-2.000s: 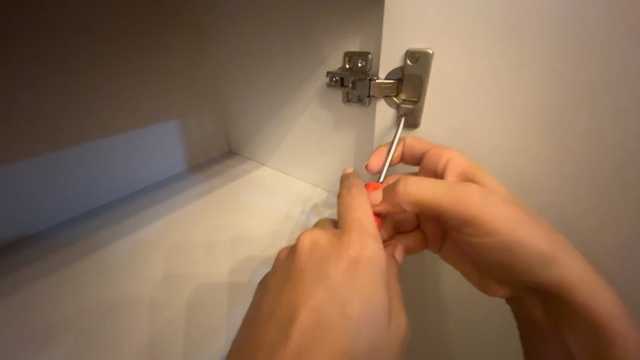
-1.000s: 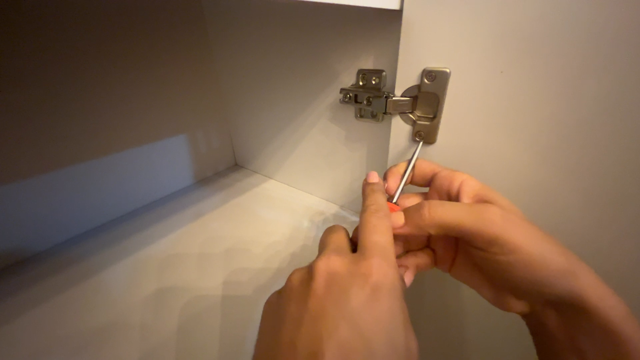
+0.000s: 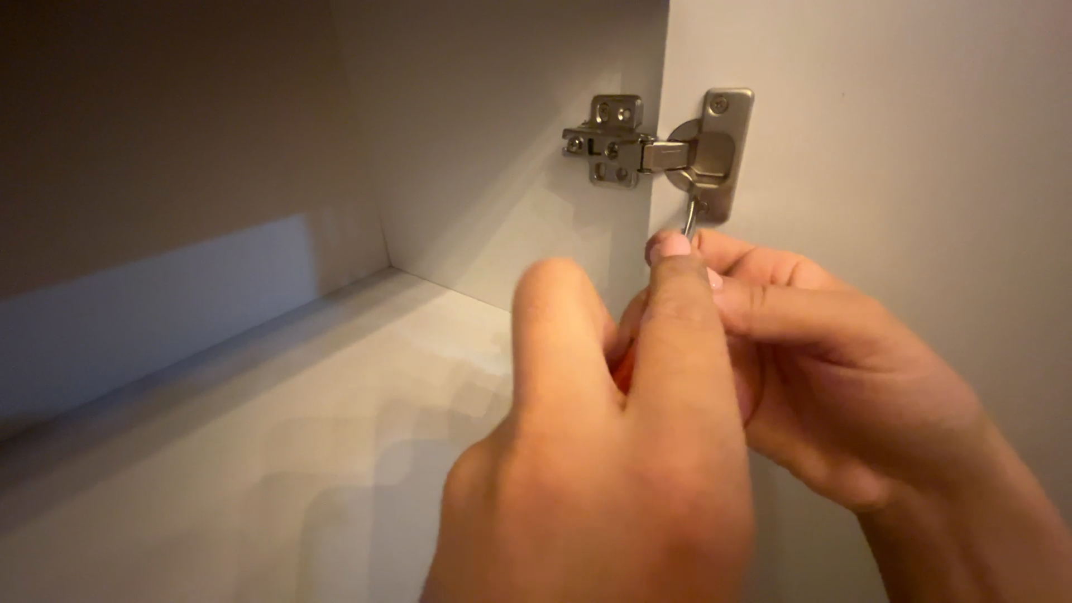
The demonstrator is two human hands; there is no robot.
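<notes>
A metal concealed cabinet hinge joins the side panel to the door. The shaft of a screwdriver points up at the lower end of the hinge's cup plate; whether its tip sits in the screw there cannot be told. Its red handle is mostly hidden behind my fingers. My left hand, nearest the camera, has its index finger along the tool near the shaft. Beyond it to the right, my right hand pinches the tool just below the hinge with thumb and fingers.
The white cabinet door stands at the right. The cabinet's side panel rises behind the hinge's mounting plate, and the pale cabinet floor spreads below, with shadows on it. The back of the cabinet is dark.
The fingers of both hands have moved up the tool toward the hinge, and less of the shaft shows. My left index finger now lies over the tool beside the right thumb.
</notes>
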